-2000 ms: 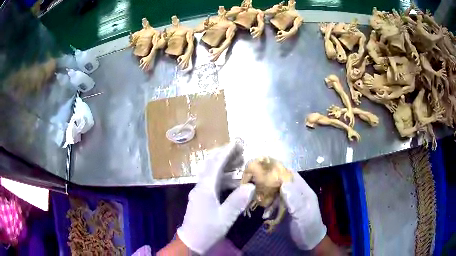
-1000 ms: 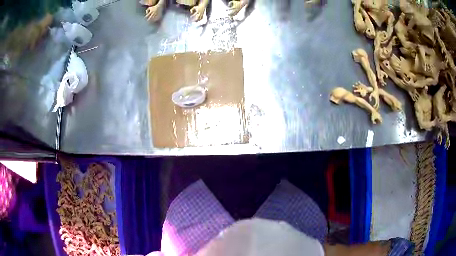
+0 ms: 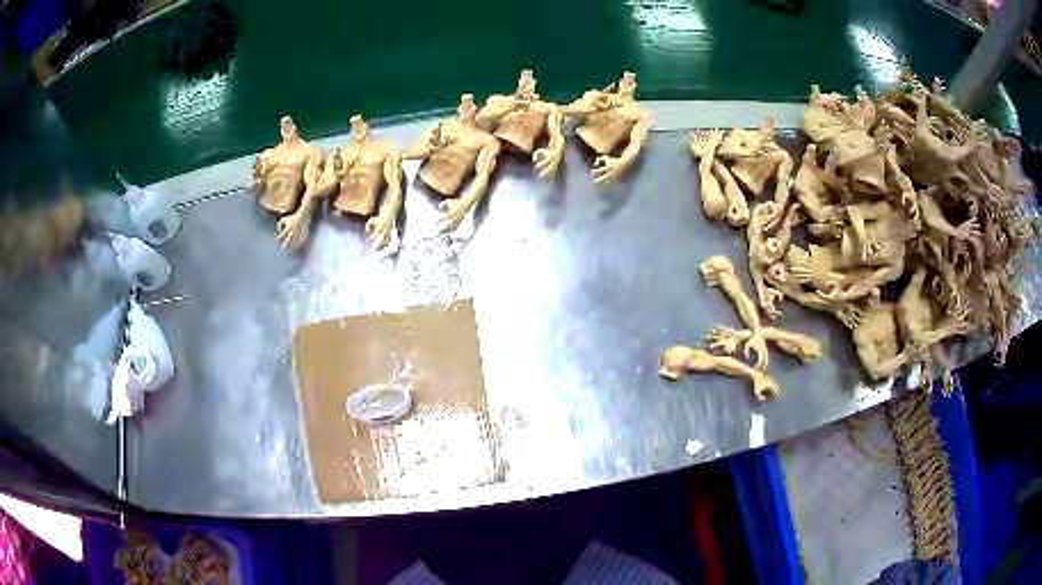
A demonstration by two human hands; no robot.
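Note:
Neither of my hands is in the picture. Nearest in front of me, a brown cardboard pad (image 3: pixel 331 377) lies on the shiny metal table (image 3: pixel 229 446). A small clear dish (image 3: pixel 379 402) sits on the pad, with a thin pale piece at its upper right edge. Wet, shiny smears cover the pad's right part. Several tan torsos (image 3: pixel 355 181) stand in a row along the far table edge. A few loose tan arms (image 3: pixel 731 363) lie crossed right of the pad, beside a large heap of torsos and arms (image 3: pixel 868 229).
White squeeze bottles (image 3: pixel 142 262) and a crumpled white bundle (image 3: pixel 143 363) are at the left. A green conveyor (image 3: pixel 457 46) runs behind the table. A left bin (image 3: pixel 234 549) and a blue right crate (image 3: pixel 766 503) holding tan parts stand below the near edge.
Two seconds ago both gloved hands held a torso above the near edge; one second ago it was out of view. The view has tilted up, showing the full torso row and conveyor again.

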